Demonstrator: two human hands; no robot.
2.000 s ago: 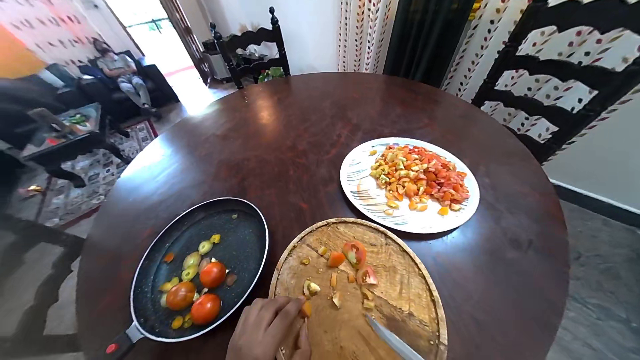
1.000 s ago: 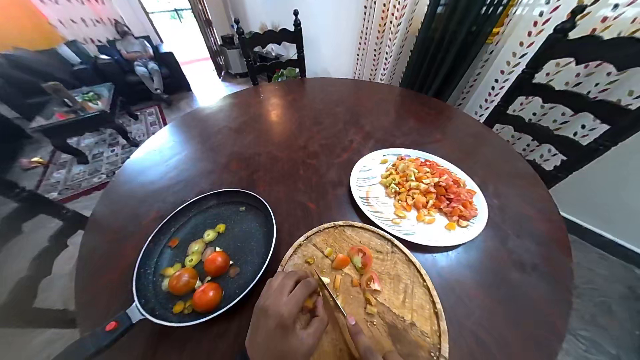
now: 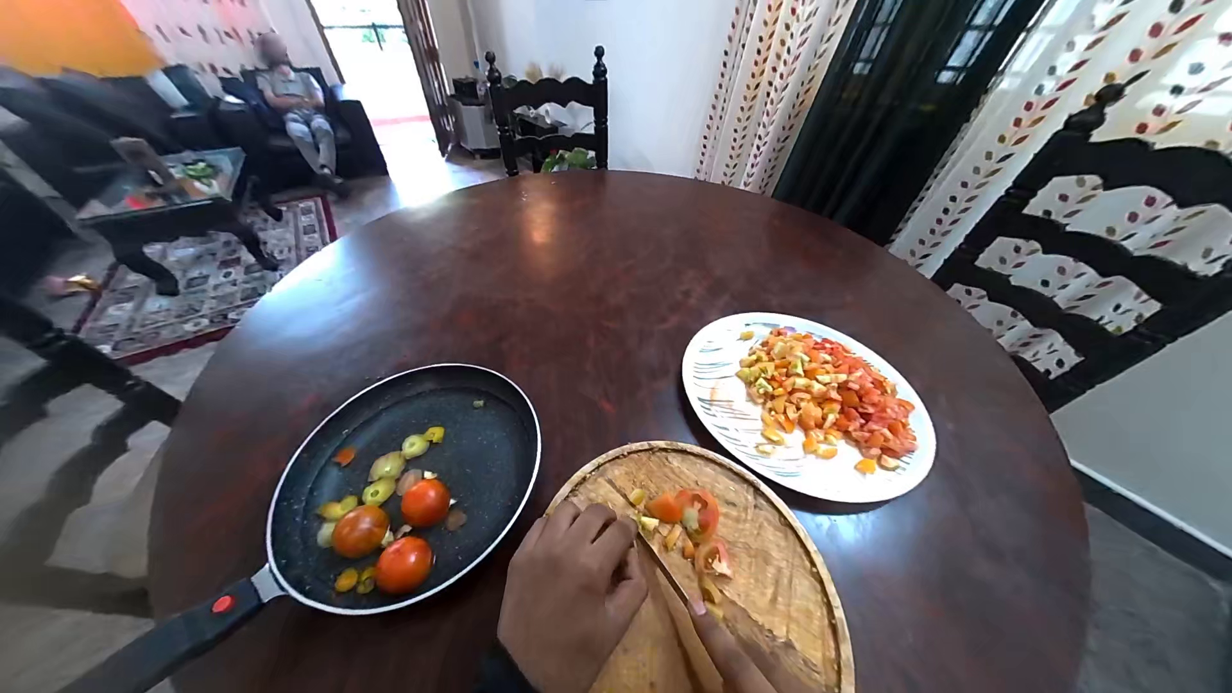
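Note:
My left hand (image 3: pixel 575 587) rests at the left of a round wooden cutting board (image 3: pixel 808 587), its fingers curled down over small vegetable pieces; what lies under them is hidden. My right hand (image 3: pixel 733 654), at the board's lower edge, holds a knife (image 3: pixel 664 568) whose tip reaches the left fingertips. Beside the blade lie cut tomato pieces (image 3: pixel 700 512). A black frying pan (image 3: pixel 481 414) to the left holds several whole tomatoes (image 3: pixel 403 565) and green and yellow slices (image 3: pixel 387 466). On an oval white plate (image 3: pixel 717 395) at the right is a heap of diced tomato (image 3: pixel 837 390).
All of this stands on a round dark wooden table (image 3: pixel 577 260). The pan's handle (image 3: pixel 173 635) points to the lower left. Black chairs (image 3: pixel 549 91) stand behind and at the right. A person (image 3: pixel 298 106) sits on a sofa far back left, near a low table (image 3: pixel 192 192).
The knife, which lay lower right on the board two seconds ago, with my right hand not in view, is now in that hand, its tip at my left fingers.

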